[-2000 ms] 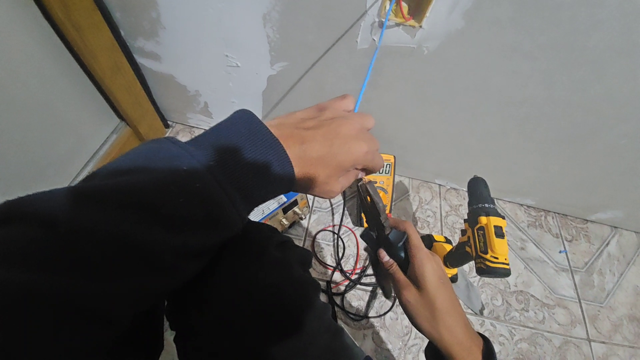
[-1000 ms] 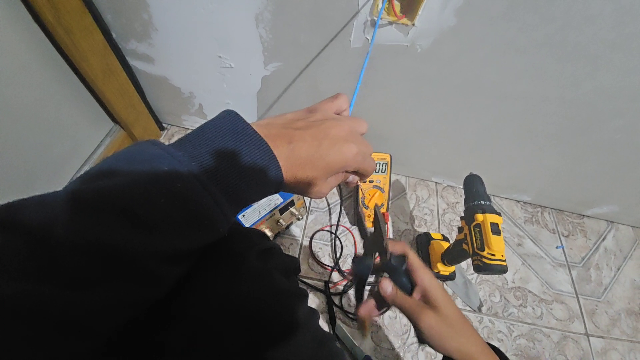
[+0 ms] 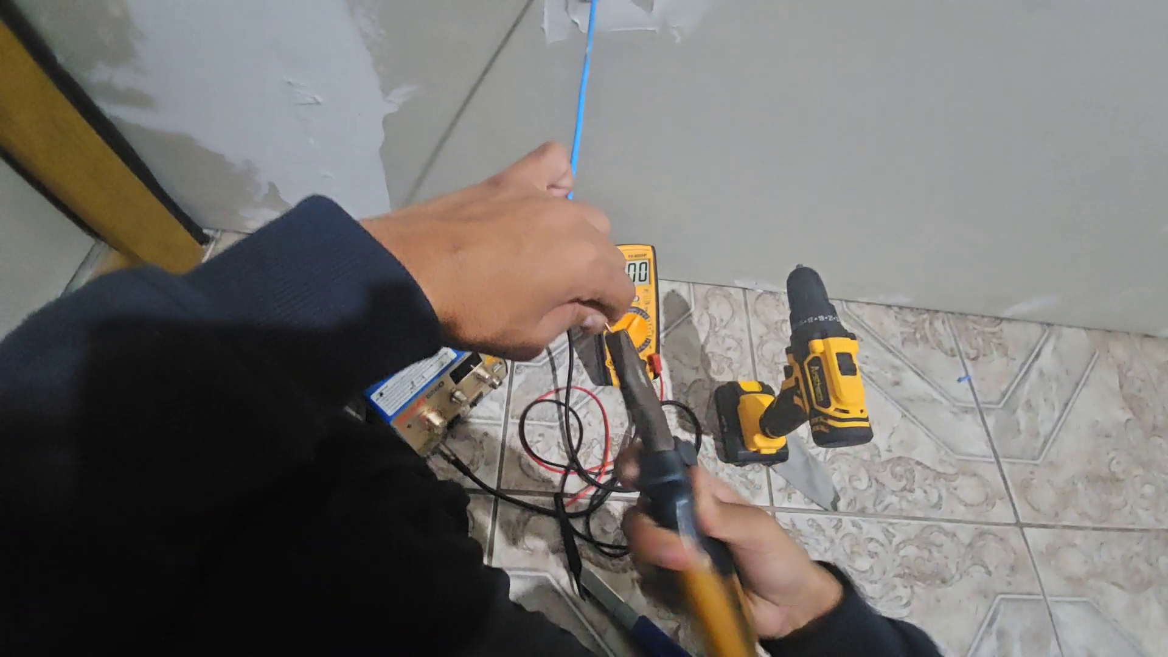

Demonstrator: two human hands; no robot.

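My left hand (image 3: 516, 255) is closed on a blue wire (image 3: 582, 100) that runs down from the top of the wall. A bit of bare copper end shows below its fingertips. My right hand (image 3: 730, 557) holds pliers (image 3: 671, 474) with dark jaws and black and yellow handles, partly blurred. The jaw tips point up and sit at or very near the wire's end; whether they grip it I cannot tell. Behind my left hand a yellow multimeter (image 3: 646, 297) leans by the wall, its display lit, its lower part partly hidden by the jaws.
A yellow and black cordless drill (image 3: 830, 383) stands on the tiled floor (image 3: 1086, 438) at right. Black and red test leads (image 3: 607, 429) lie coiled centrally. An electronic device with metal knobs (image 3: 438, 401) is left of them. A blue-handled tool (image 3: 630, 620) lies below. The plastered wall (image 3: 876, 155) rises behind.
The pliers have turned in my right hand, and their jaws are now up at the wire end by my left fingertips. My left hand keeps its hold on the blue wire. The view has shifted closer.
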